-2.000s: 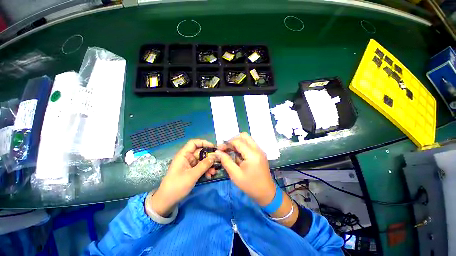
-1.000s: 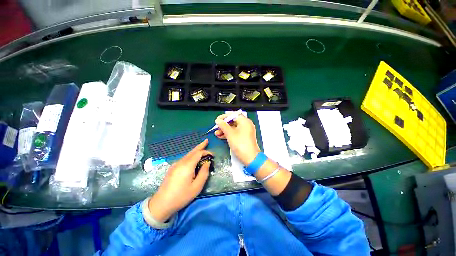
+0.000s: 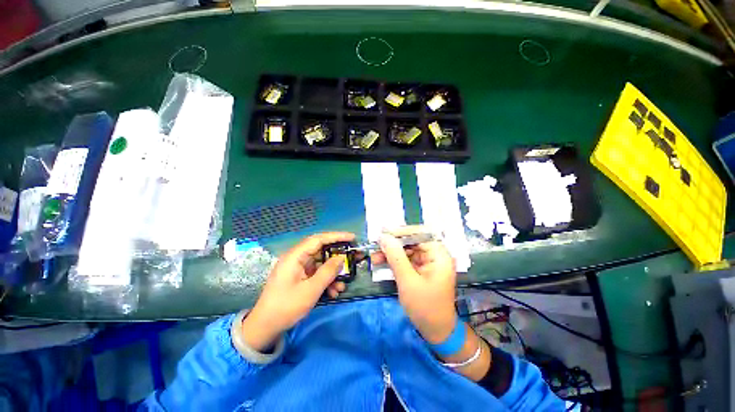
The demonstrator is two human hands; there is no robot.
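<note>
My left hand (image 3: 292, 283) holds a small black device unit (image 3: 340, 262) with a yellow part showing, near the bench's front edge. My right hand (image 3: 419, 278) holds the thin tweezers (image 3: 409, 240) nearly level, their tip pointing left at the unit's right side. Whether the tip touches the unit or holds a piece is too small to tell. The blue sheet with rows of small dark pieces (image 3: 276, 219) lies flat behind my left hand. Two white strips (image 3: 383, 197) stretch away behind my right hand, which covers part of them.
A black compartment tray (image 3: 357, 153) with one empty pocket lies behind. White scraps (image 3: 485, 208) and a small black box (image 3: 587, 201) are at right, with a tilted yellow tray (image 3: 659, 173) beyond. White sheet packs (image 3: 189, 173) and a blue pack (image 3: 90, 149) lie left.
From one second ago, my right hand with the tweezers has moved from the blue sheet down and right to the unit. My left hand has turned the unit, so its yellow part now shows.
</note>
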